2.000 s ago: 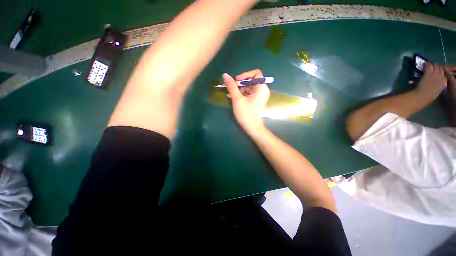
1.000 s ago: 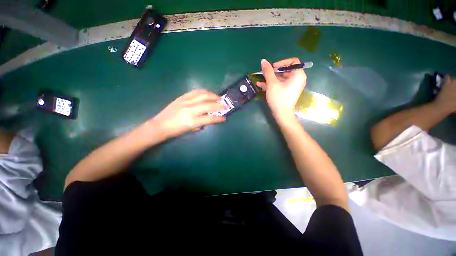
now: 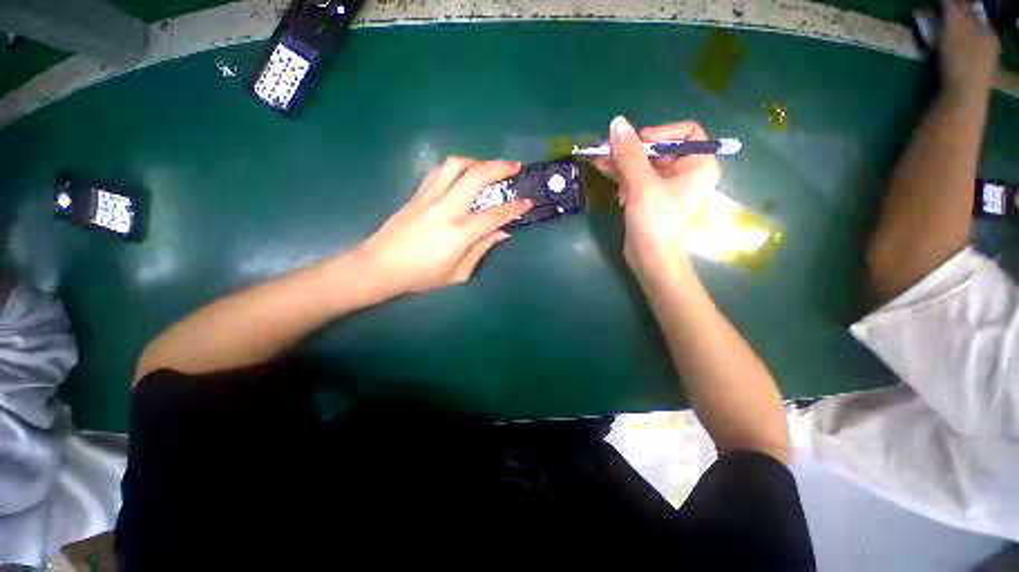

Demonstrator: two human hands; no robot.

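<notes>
A black phone handset (image 3: 548,201) with a round whitish disc at its right end lies on the green bench. My left hand (image 3: 441,229) holds it, with the fingers over its pale label area. My right hand (image 3: 665,184) holds a slim pen-like tool (image 3: 698,146) like a pencil, its tip just above the handset's right end. The exact type of tool is unclear. Small amber tape (image 3: 562,146) shows near the tip. A long amber tape sheet (image 3: 732,232) lies right of and partly under my right hand, glaring white.
Black handsets lie at the upper left (image 3: 284,74) and far left (image 3: 113,210). Amber scraps (image 3: 717,62) lie at upper right. A pale rail (image 3: 536,16) borders the bench. A neighbour's arm (image 3: 933,156) reaches up at right, beside another handset (image 3: 992,198).
My left hand has come back from beyond the rail with a handset, now turned more level. My right hand and tool have shifted slightly right. The neighbour's arm at right has reached up towards the rail.
</notes>
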